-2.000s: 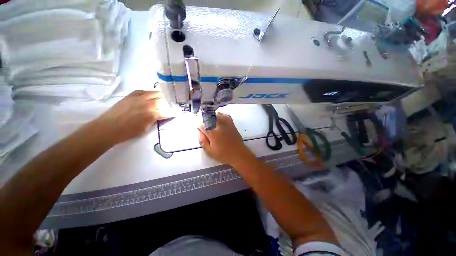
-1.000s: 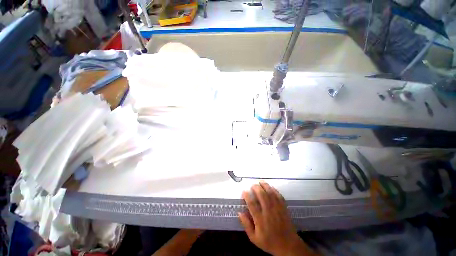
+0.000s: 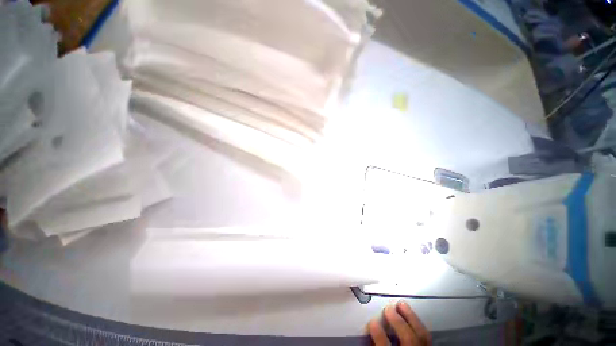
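Observation:
A long white fabric piece (image 3: 223, 270) lies flat on the table, left of the needle area. The white machine head (image 3: 527, 236) with its blue stripe stands at the right. The bed around the needle is washed out by glare. My right hand (image 3: 398, 326) shows only as fingertips at the bottom edge, by the table's front edge and below the bed outline. The fingers are slightly apart with nothing visible in them; the palm is cut off. My left hand is out of the picture.
A thick stack of white pieces (image 3: 236, 40) lies at the back left. A looser heap of white pieces (image 3: 74, 155) lies at far left. The grey front edge with ruler marks (image 3: 88, 331) runs along the bottom left. Dark cloth (image 3: 547, 159) lies behind the machine.
The view has turned and come closer to the stack and table. Since two seconds ago, both hands have left the needle area. My right hand stays by the front edge; the left forearm has left view.

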